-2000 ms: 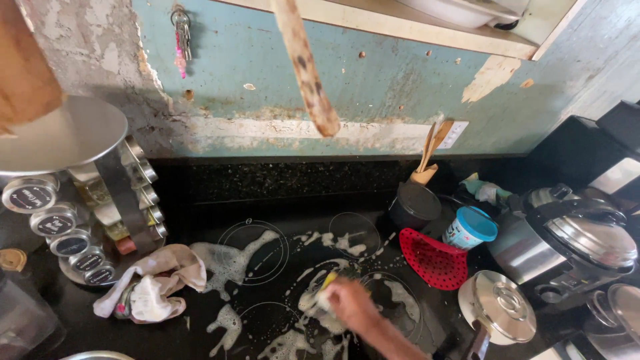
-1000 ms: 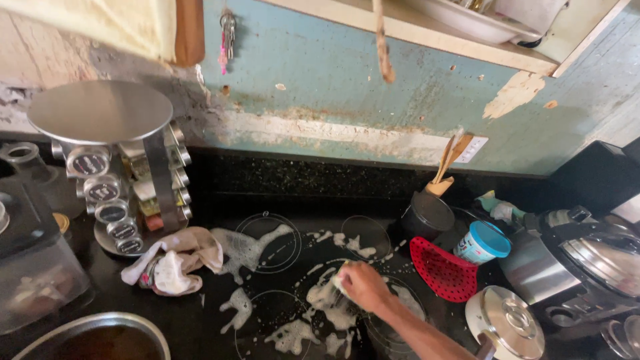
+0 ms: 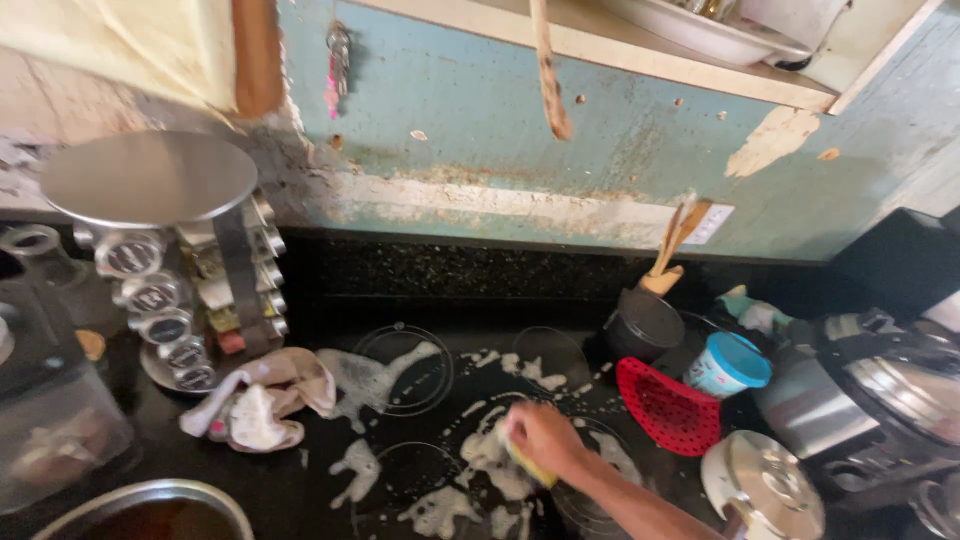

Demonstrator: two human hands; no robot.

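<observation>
My right hand [image 3: 546, 442] is closed around a yellow sponge [image 3: 534, 466], which rests on the black glass cooktop [image 3: 409, 472] amid white soap suds [image 3: 491, 457]. Printed burner rings show through patches of foam, and more suds [image 3: 441, 512] lie near the lower edge of the view. A crumpled, light-coloured cloth [image 3: 266, 405] sits at the cooktop's left side. To the right of the hand is a red perforated silicone mat or trivet [image 3: 667, 409], with a blue-rimmed tub [image 3: 727, 366] beside it. My left hand does not appear.
A spice rack [image 3: 150, 180] with several jars and a clear container [image 3: 52, 450] stand left, above a metal pan [image 3: 142, 495]. Right are a black utensil pot [image 3: 645, 322], a lidded pot [image 3: 765, 487] and an electric pressure cooker [image 3: 847, 390]. A stick [image 3: 551, 82] hangs overhead.
My right hand, still on the sponge, has shifted over the suds. The view has swung left, bringing the metal pan and clear container more fully into sight.
</observation>
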